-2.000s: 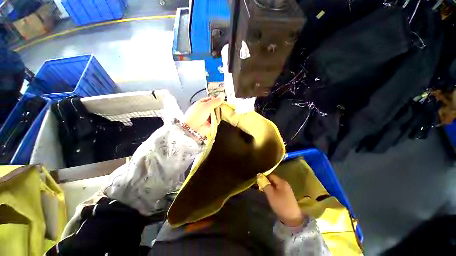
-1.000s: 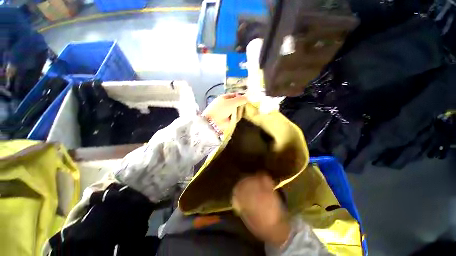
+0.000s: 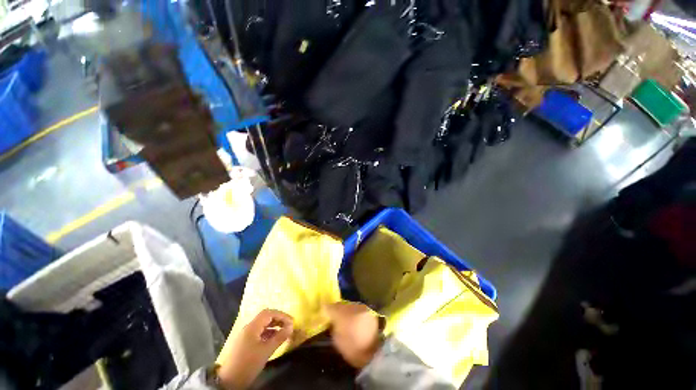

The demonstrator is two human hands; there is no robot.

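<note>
A yellow bag body (image 3: pixel 294 274) stands upright in front of me, away from the machine head, with a brown strip along its top edge. My left hand (image 3: pixel 258 343) is at its lower left side with the fingers curled; whether it grips the bag cannot be told. My right hand (image 3: pixel 355 331) is blurred at its lower right edge, and its grip is also unclear. The brown block-shaped machine head (image 3: pixel 172 126) is at the upper left, over a pale round part (image 3: pixel 229 206).
A blue bin (image 3: pixel 435 245) with more yellow bag bodies (image 3: pixel 439 312) is at my right. A white crate (image 3: pixel 172 286) with black pieces is at the left. Black bag pieces (image 3: pixel 366 91) hang ahead. A dark shape, possibly a person (image 3: pixel 641 266), is at the right edge.
The view has swung right. The yellow bag body has left the machine head and now stands upright by the blue bin, its dark open mouth no longer showing. Both hands are now low beside it.
</note>
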